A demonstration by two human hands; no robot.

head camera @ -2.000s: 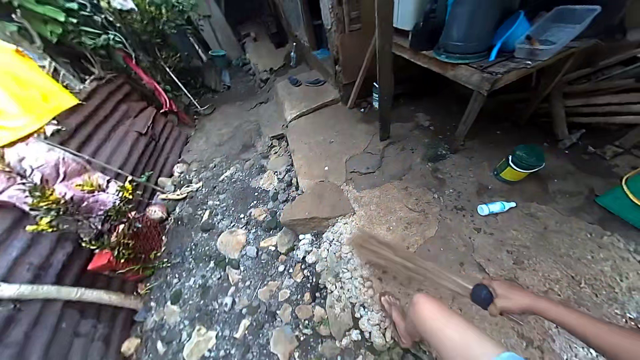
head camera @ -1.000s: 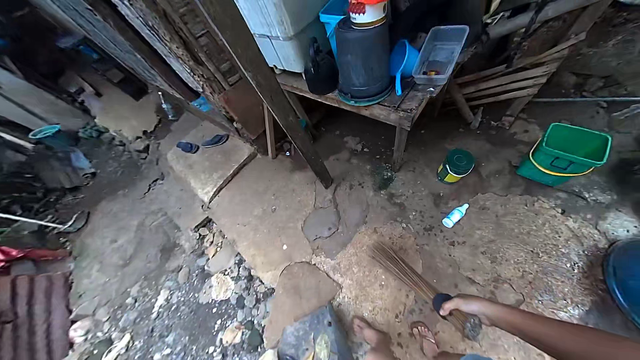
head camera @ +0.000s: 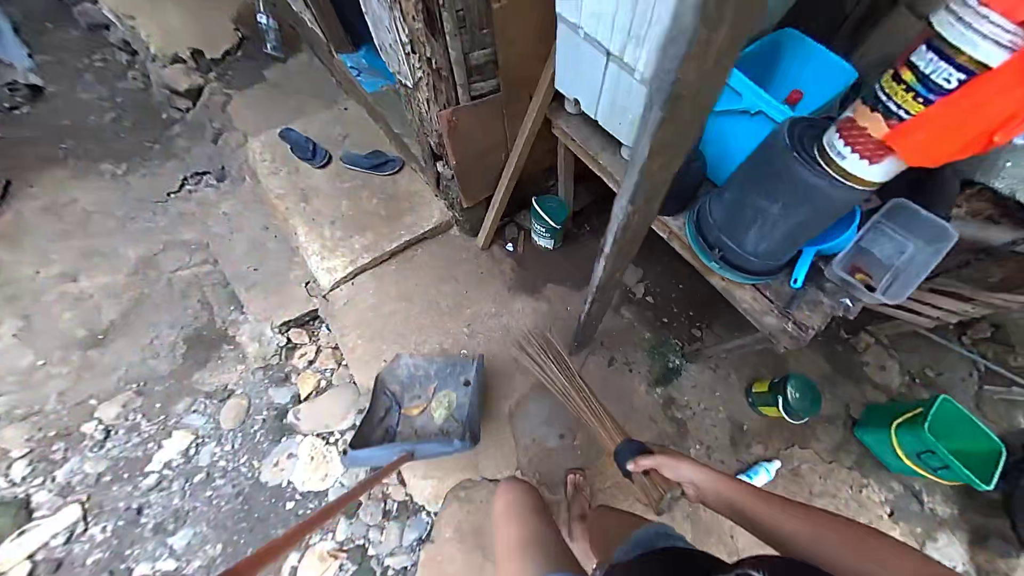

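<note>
My right hand point(head camera: 668, 472) is closed around the dark-bound grip of a stick broom point(head camera: 572, 388), whose bristles fan out toward the upper left over the concrete. Left of the broom, a metal dustpan point(head camera: 436, 400) rests at the edge of the slab, with a few leaves point(head camera: 442, 406) inside. Its long reddish handle point(head camera: 336, 512) runs down to the lower left and out of the picture. My left hand is out of sight, so what it holds does not show.
A slanted wooden post point(head camera: 640, 184) rises near the bristles, beside a wooden table point(head camera: 720, 280) with buckets. Slippers point(head camera: 372, 162) lie on a concrete step. Loose stones point(head camera: 232, 412) cover the lower left. A white-blue bottle point(head camera: 758, 473), a lidded pail point(head camera: 784, 398) and a green bucket point(head camera: 932, 440) stand or lie at right.
The dustpan, only partly visible at the bottom a second ago, now shows fully on the slab. The broom stays in my right hand. The view has turned toward the table and step.
</note>
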